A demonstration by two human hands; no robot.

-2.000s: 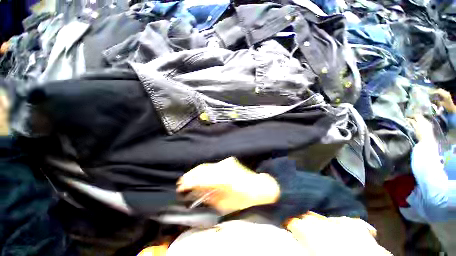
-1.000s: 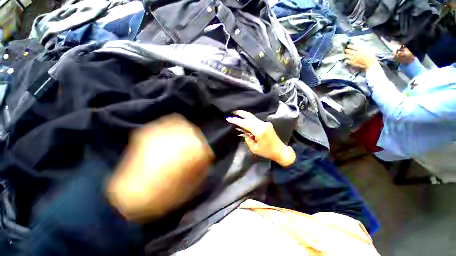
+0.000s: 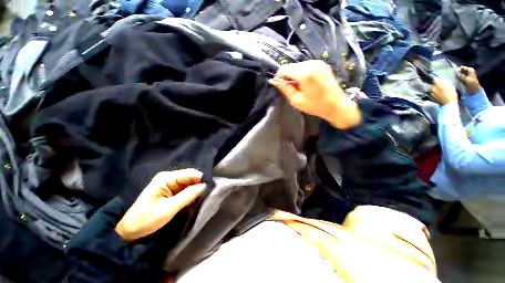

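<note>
A black cloth lining [image 3: 183, 94] lies spread over the near edge of the pile, joined along an edge to grey denim [image 3: 257, 152] that hangs down over the lap. My right hand [image 3: 315, 91] pinches the upper end of this edge between thumb and fingers. My left hand [image 3: 163, 202] pinches the lower end of the same edge near the lap. The edge runs slantwise between both hands. Whether the right fist also holds a small tool cannot be told.
Denim garments [image 3: 221, 14] are heaped along the back. Blue and grey-green garments [image 3: 410, 83] lie at the right. A person in a light blue sleeve [image 3: 465, 143] works there with both hands. A white and orange apron [image 3: 310, 237] covers the lap.
My left hand, blurred a second ago, has moved down and now grips the edge. My right hand has moved up and right and closed on the cloth. The grey denim is pulled more open.
</note>
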